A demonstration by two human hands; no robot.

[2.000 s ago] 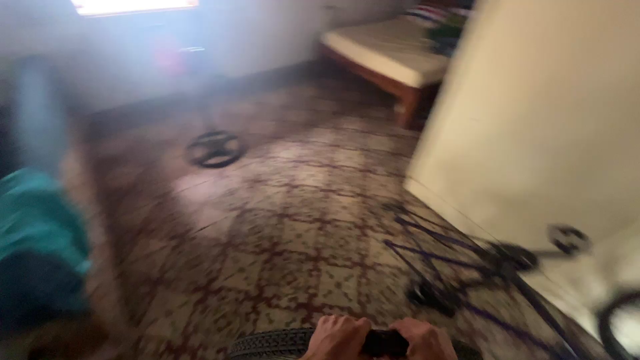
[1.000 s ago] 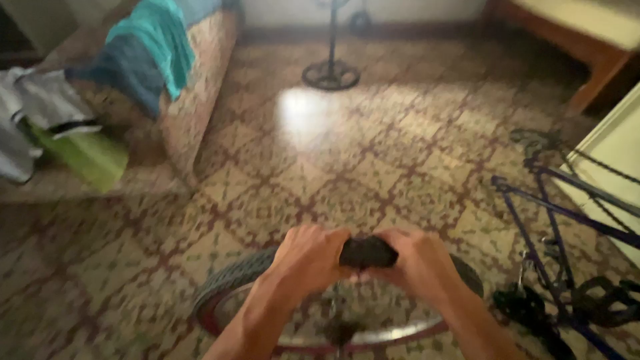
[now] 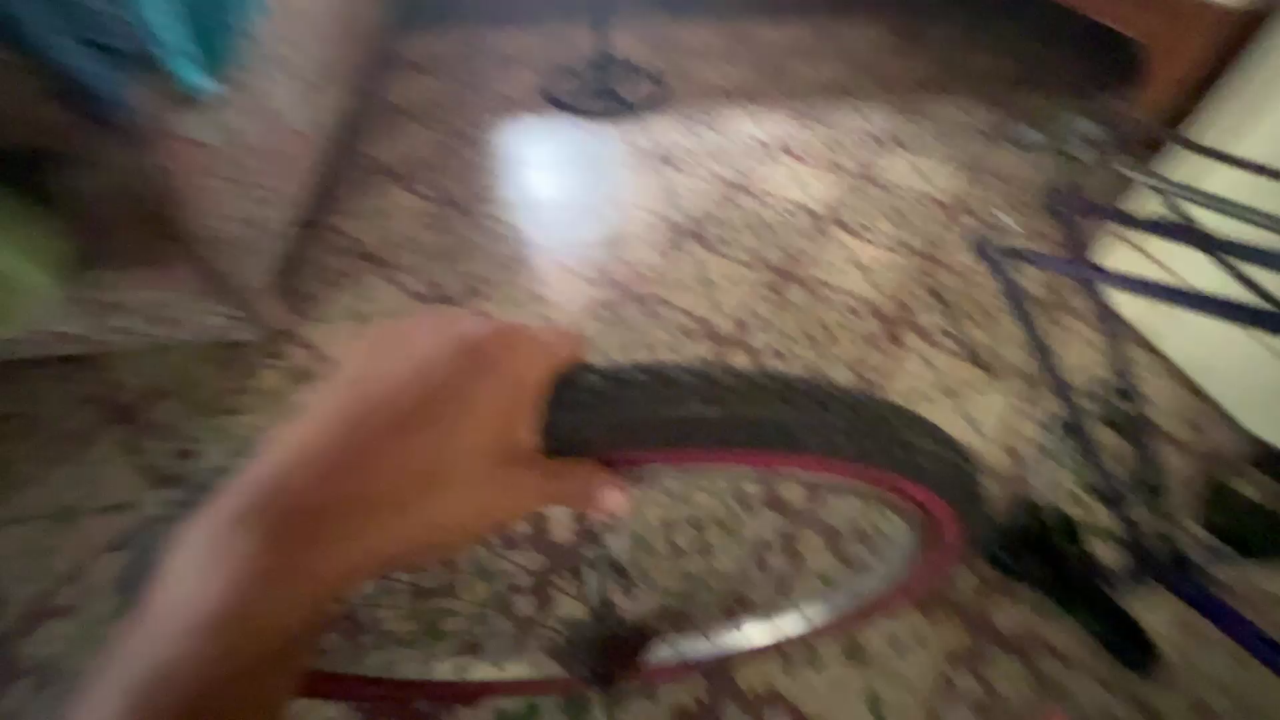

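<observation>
A bicycle wheel with a black knobby tire and a red rim fills the lower middle of the head view. My left hand grips the tire at the wheel's upper side, fingers over the tread and thumb toward the rim. The dark hub shows at the bottom, with thin spokes around it. My right hand is out of the frame. Motion blurs the picture, so fine detail of tire and rim is hard to tell.
A purple bicycle frame with a black pedal or similar part stands at the right by a pale panel. A round black stand base is on the patterned tile floor. Covered furniture with a teal cloth is at the left.
One second ago both hands were on the tire at a dark piece; now only my left hand holds the tire, and my right hand has left the view. The view has moved closer.
</observation>
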